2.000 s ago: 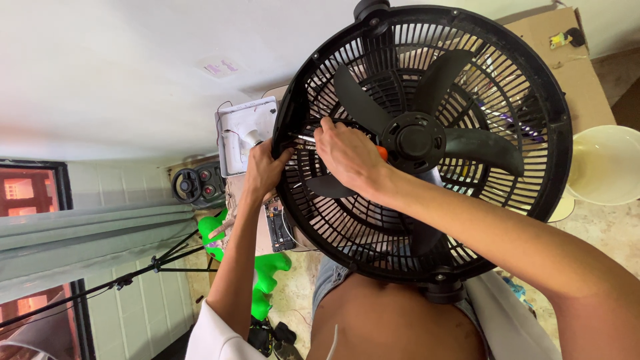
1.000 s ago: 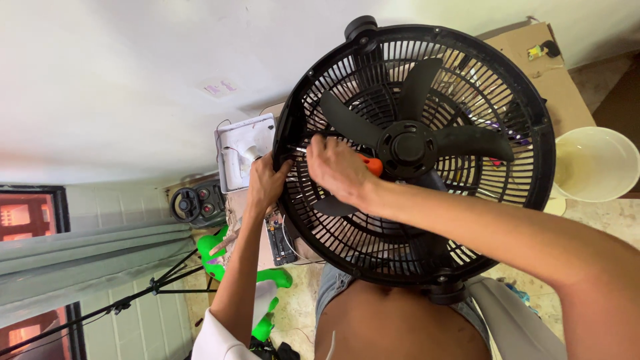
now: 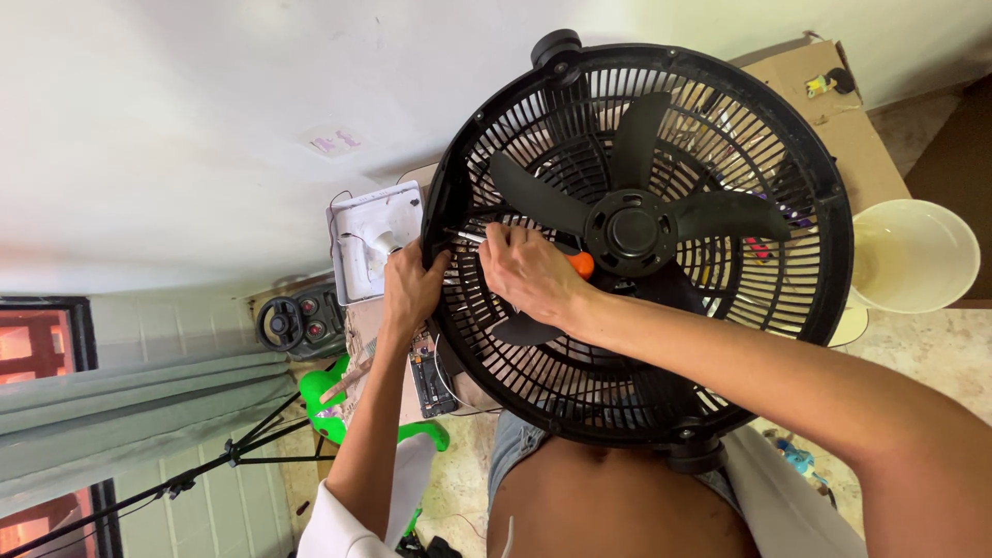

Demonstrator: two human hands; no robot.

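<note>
A round black plastic fan housing [image 3: 841, 256] with a slatted grille stands in front of my body, its blades [image 3: 635, 147] and hub facing me. My left hand [image 3: 415, 287] grips the housing's left rim. Inside the rim, my right hand [image 3: 531, 271] is closed around a screwdriver [image 3: 580, 265] with an orange and black handle. The metal shaft points left, toward the inner side of the rim near my left fingers. Whether its tip sits in a screw cannot be told.
Behind the fan is a cardboard-covered table [image 3: 868, 147]. A translucent plastic tub [image 3: 918, 256] is at right. To the left are a white tray [image 3: 341, 256] with a bulb, an opened electronic device [image 3: 434, 384], a toy steering wheel [image 3: 280, 324], a green inflatable-looking object [image 3: 322, 403] and a black tripod [image 3: 232, 452].
Both hands remain at the left rim, with the screwdriver still in my right hand. My right hand's pose around the handle has shifted slightly.
</note>
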